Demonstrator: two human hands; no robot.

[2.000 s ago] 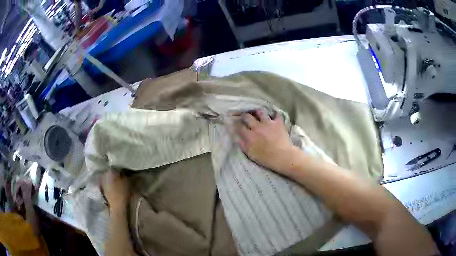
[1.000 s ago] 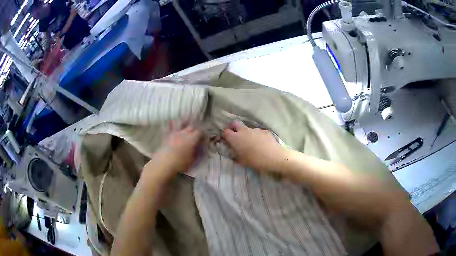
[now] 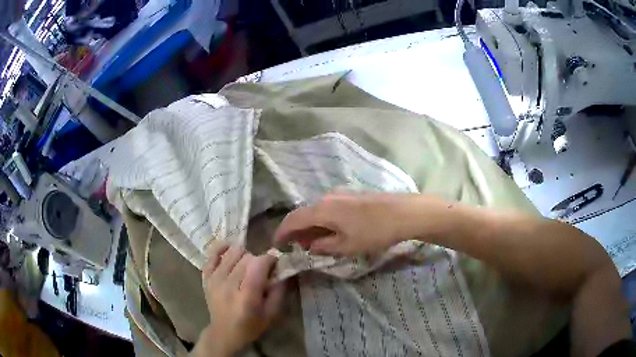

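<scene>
A khaki garment (image 3: 446, 150) lies spread and crumpled over the white table, with striped cream lining (image 3: 202, 153) turned outward at the left, middle and lower right. My left hand (image 3: 240, 286) pinches the edge of the lining left of the middle. My right hand (image 3: 335, 226) is bent over the lining just to its right, with thumb and fingers closed on a gathered bit of it. The fingertips partly hide the gathered cloth between the hands.
An off-white sewing machine (image 3: 530, 77) with a pale lamp (image 3: 488, 90) stands at the right. Black snips (image 3: 579, 202) and an awl-like tool (image 3: 625, 174) lie below it. A second machine (image 3: 63, 216) is at the left, with a yellow-clothed person (image 3: 24, 328) partly visible below. A blue object (image 3: 143, 59) is behind.
The lining has been opened out into a raised flap at the left. My left hand has moved down and grips its edge; my right hand has moved slightly lower. The view has shifted.
</scene>
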